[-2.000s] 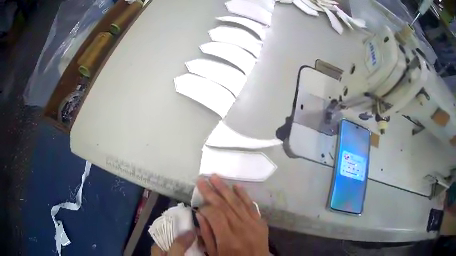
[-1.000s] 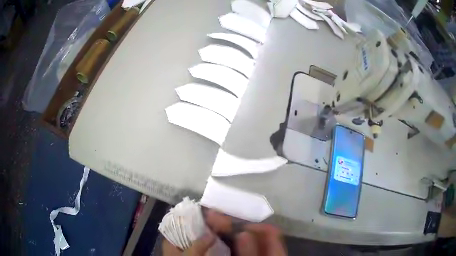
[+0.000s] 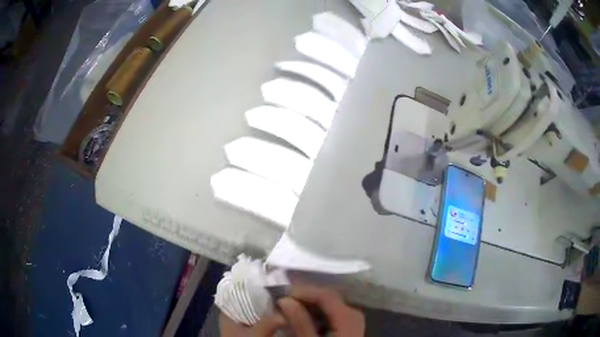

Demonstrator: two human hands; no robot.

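Note:
A chain of white pointed tabs point(image 3: 273, 148) lies down the table, with points mostly to the left. The nearest tab point(image 3: 316, 258) points right, by the front edge. My left hand point(image 3: 253, 327), cut off by the bottom edge, grips a thick stack of white tabs point(image 3: 242, 293) just off the table edge. My right hand point(image 3: 325, 312) is beside it, fingers curled around a small dark, metallic-looking thing point(image 3: 279, 283), perhaps thread snips. It is mostly hidden and slightly blurred.
A smartphone point(image 3: 456, 227) lies right, by the needle plate point(image 3: 411, 158) and sewing machine head point(image 3: 497, 85). More white tabs point(image 3: 414, 29) lie at the back. A wooden tray point(image 3: 82, 141) holds spools. A white strip point(image 3: 99, 271) hangs over blue cloth.
The tab chain has slid towards the front edge and my hands. My right hand has left the table top and come beside the stack. The lowest right-pointing tab no longer shows on the table.

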